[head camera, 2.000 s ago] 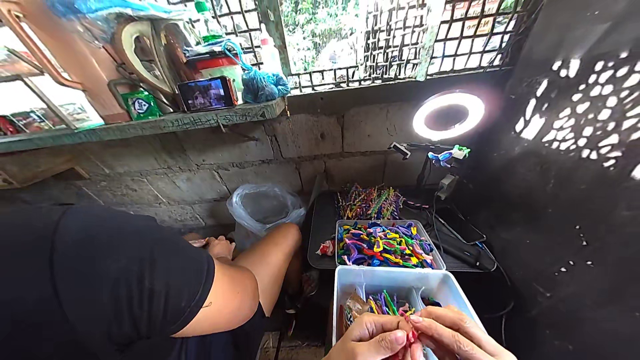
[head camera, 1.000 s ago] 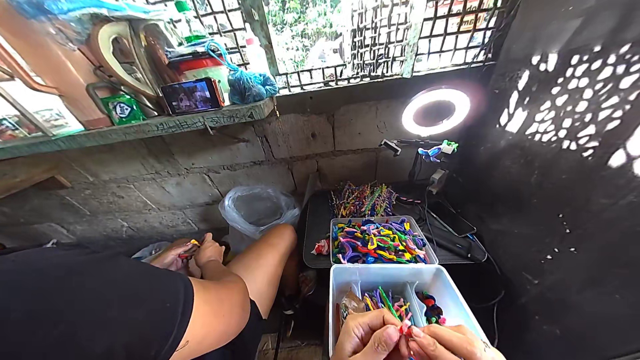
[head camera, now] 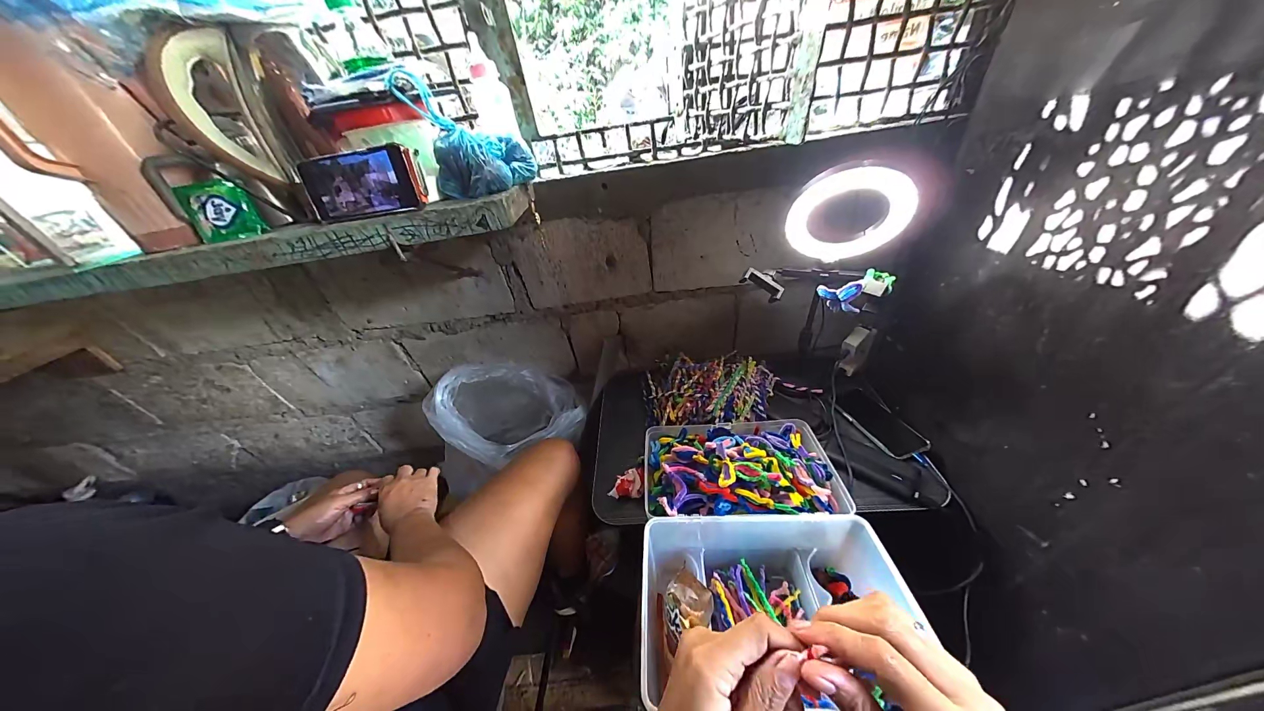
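My left hand (head camera: 726,667) and my right hand (head camera: 889,657) meet over the near edge of a white divided plastic box (head camera: 657,583). Their fingertips pinch a small red and white piece (head camera: 812,653), mostly hidden by the fingers. In the box's compartments lie colourful fuzzy strips (head camera: 746,592), a clear plastic bag (head camera: 686,600) and dark and red pieces (head camera: 834,583). Behind it, a clear tub (head camera: 652,474) is heaped with short looped, multicoloured fuzzy pieces (head camera: 736,469). A pile of long twisted multicoloured strips (head camera: 711,388) lies beyond the tub.
A lit ring light (head camera: 805,212) stands behind a black table (head camera: 617,444), with a phone (head camera: 884,423) and cables at right. Left of me sits a person (head camera: 415,612), hands together, near a plastic-lined bin (head camera: 504,415). A wooden shelf (head camera: 296,247) holds a propped phone (head camera: 360,184).
My hands stay together at the near box, their fingers shifting around the small piece. The neighbouring person's hands, further apart one second ago, are now close together.
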